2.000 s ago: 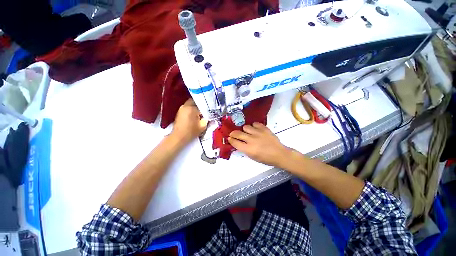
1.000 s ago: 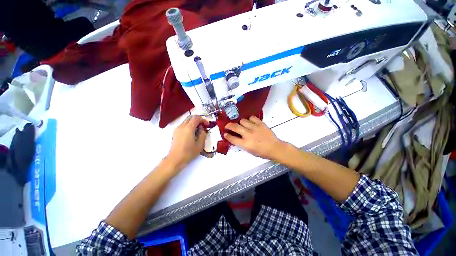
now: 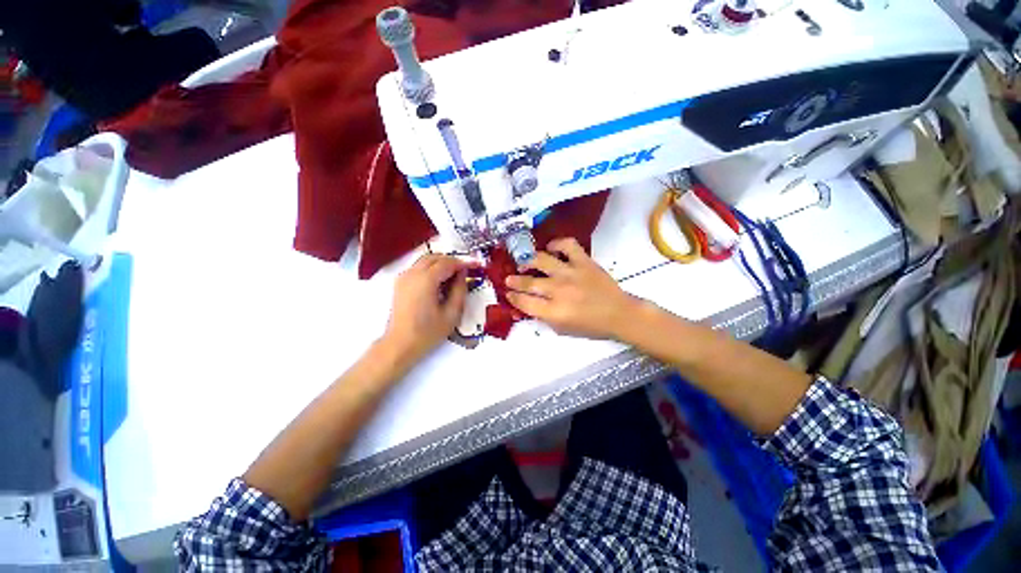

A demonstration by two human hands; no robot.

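Observation:
A dark red garment (image 3: 336,168) lies behind and left of the white JACK sewing machine (image 3: 627,112) and passes under its head. A small red part (image 3: 503,313) sits at the needle area, in front of the presser foot. My left hand (image 3: 428,300) is at the left of the needle, with fingertips pinched at the red cloth's edge; what exactly they hold is too small to tell. My right hand (image 3: 571,293) lies on the red part just right of the needle, with fingers bent over the cloth.
Scissors with yellow and red handles (image 3: 675,233) and dark cord loops (image 3: 775,269) lie at the right. Khaki cloth (image 3: 952,325) is heaped beyond the table's right end. A second machine (image 3: 84,369) stands at the left. A blue bin (image 3: 370,526) is below the table edge.
My left hand has come forward from beside the machine head to the needle's front left. My right hand's fingers have shifted slightly on the cloth. The red part in front of the needle shows less.

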